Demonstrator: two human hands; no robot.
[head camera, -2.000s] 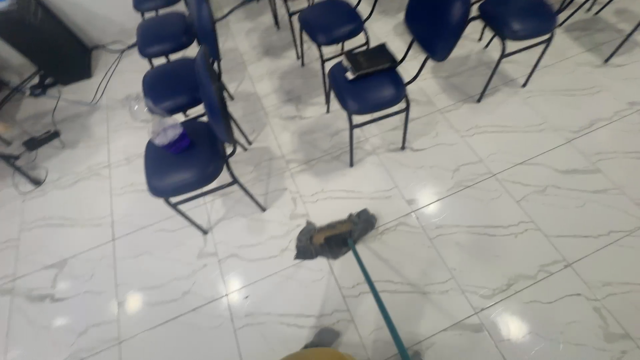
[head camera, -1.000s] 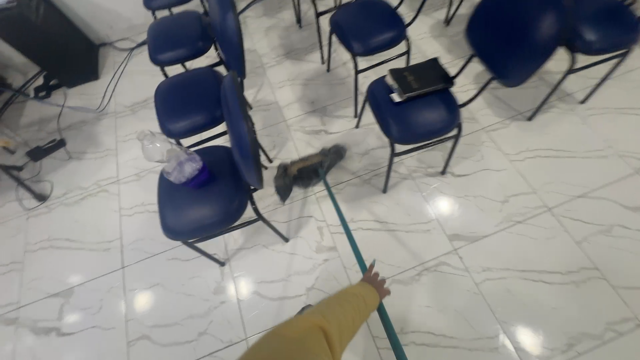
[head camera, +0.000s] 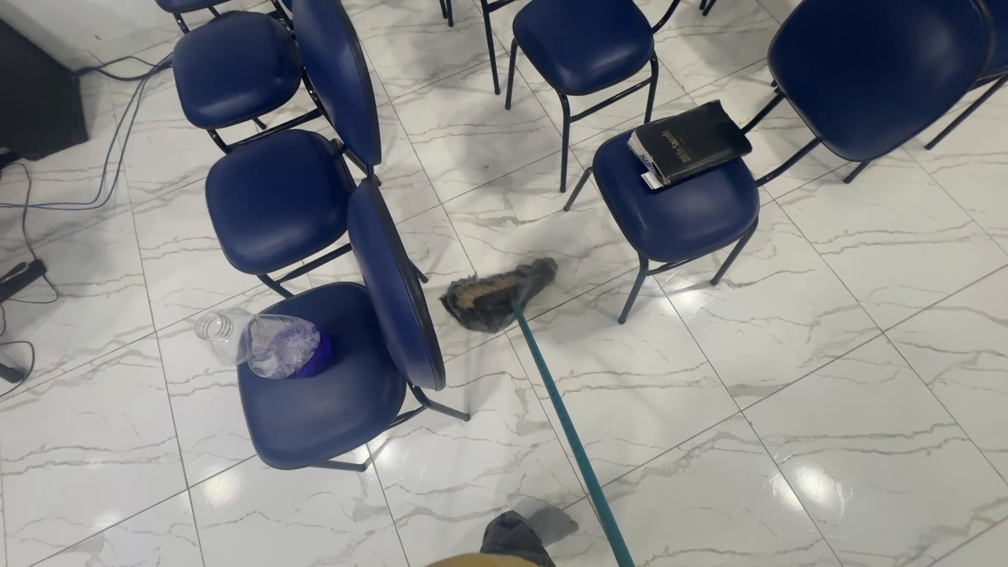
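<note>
A grey cloth (head camera: 539, 276) is wrapped around a floor squeegee or broom head (head camera: 488, 298), which rests on the marble-patterned tile floor between the chairs. A long green handle (head camera: 563, 417) runs from it down past the bottom edge of the view. Neither of my hands is visible; only a bit of yellow sleeve (head camera: 480, 561) shows at the bottom edge. Beside it is a dark trouser leg or shoe (head camera: 512, 535). What grips the handle lies outside the view.
Blue padded chairs (head camera: 323, 409) stand in a column at left, the nearest holding a clear plastic bottle (head camera: 283, 346). Another blue chair (head camera: 677, 220) at right bears a black book (head camera: 689, 146). Cables (head camera: 118, 165) run across the floor by a black box (head camera: 35, 94) at far left.
A hand in a yellow sleeve, reaching to the handle one second ago, has left the view. The cloth-covered head has moved away from me, in between the chairs, since two seconds ago.
</note>
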